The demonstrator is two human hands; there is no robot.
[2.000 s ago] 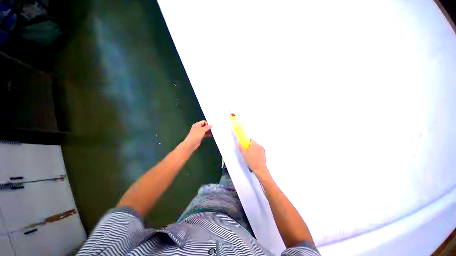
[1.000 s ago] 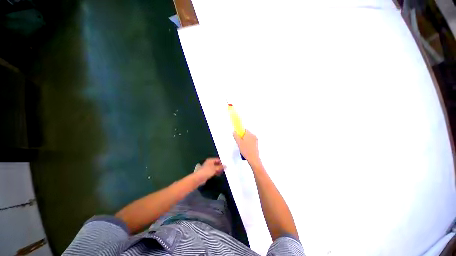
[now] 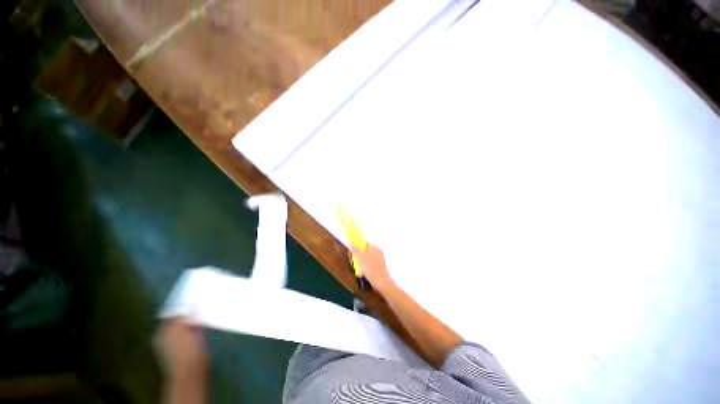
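A large white sheet (image 3: 489, 197) covers most of the table. My right hand (image 3: 373, 264) is closed around a yellow tool (image 3: 350, 229) with a dark rear end, at the sheet's near left edge. My left hand (image 3: 183, 347), blurred, is at the lower left and holds the end of a long white strip (image 3: 276, 312). The strip runs from my left hand across in front of my body, with a branch standing up towards the table edge. Whether the strip is paper or cloth I cannot tell.
The brown wooden table top (image 3: 260, 55) shows beyond the sheet's far left corner. Its edge runs diagonally down past my right hand. A brown cardboard box (image 3: 95, 87) stands on the green floor (image 3: 158, 213) at the upper left.
My left hand has moved from the sheet's edge out to the lower left, and a loose white strip now hangs from it. The view has turned, showing more brown table.
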